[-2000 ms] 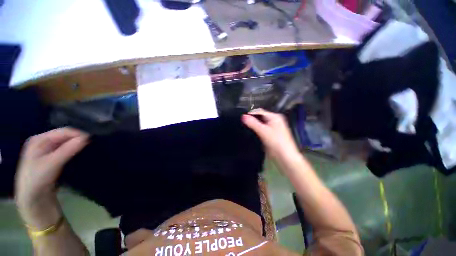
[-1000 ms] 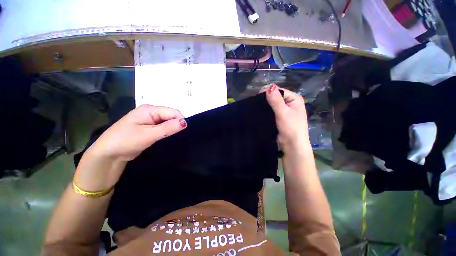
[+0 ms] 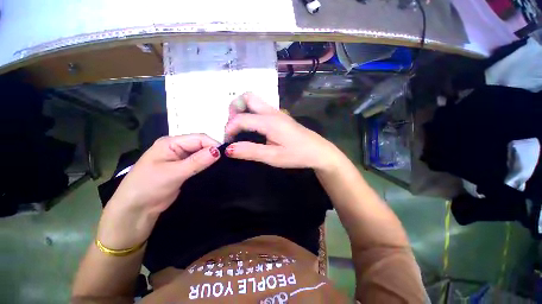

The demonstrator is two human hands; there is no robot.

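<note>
The black garment (image 3: 238, 202) fills my lap, its upper edge raised just below the hanging paper sheet (image 3: 196, 107). My left hand (image 3: 172, 169) pinches this edge between thumb and fingers. My right hand (image 3: 276, 136) is right beside it, thumb and fingers on the same edge, fingertips almost touching the left ones. The other right fingers are curled above. Any needle or thread between the fingertips is too small to see. A small white strip shows at the garment's left side.
The white tabletop (image 3: 142, 18) and grey mat (image 3: 368, 18) lie ahead, with a black cable (image 3: 423, 24) over the mat. More black garments with white pieces (image 3: 481, 130) heap at the right. Dark cloth (image 3: 30, 154) is at the left.
My right hand has moved left from the garment's right corner to meet my left hand at the edge. Earlier, my left hand moved inward from the far left.
</note>
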